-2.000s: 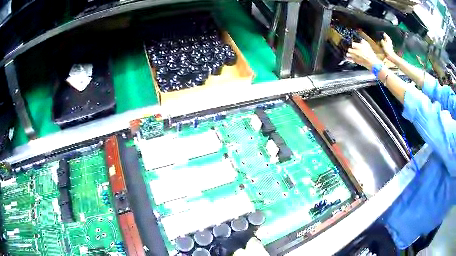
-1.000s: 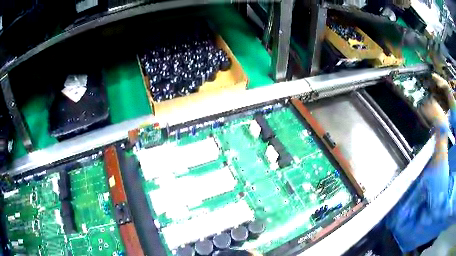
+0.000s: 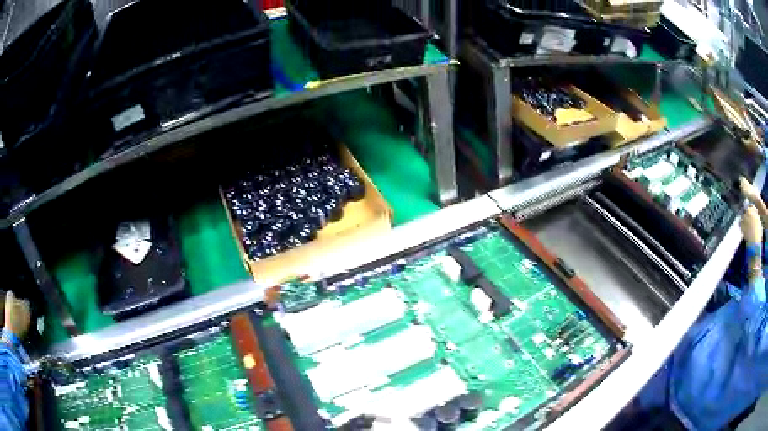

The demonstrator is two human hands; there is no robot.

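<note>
A large green circuit board [image 3: 539, 295] lies in a carrier on the line in front of me. Three long white parts [image 3: 370, 360] lie across its left half. Short black capacitors [image 3: 447, 411] with dark round tops stand near its near edge, cut off by the picture's bottom. Two black block components [image 3: 482, 284] stand on the board beside small white pieces. A pale and dark blur at the bottom edge, left of the capacitors, may be part of my right hand; its grip cannot be told. My left hand is not in view.
A carton of black capacitors [image 3: 295, 200] and a black tray [image 3: 141, 274] with crumpled white paper stand on the green shelf. Black bins [image 3: 177, 63] stand above. A second board [image 3: 215, 380] lies left. Neighbours' hands show at the left edge [image 3: 15, 315] and right, by another board [image 3: 678, 187].
The view has tilted up and shifted left, so the upper bins show and the boards sit lower. A neighbour's hand has appeared at left. The right neighbour's hands have moved from the carton to a board.
</note>
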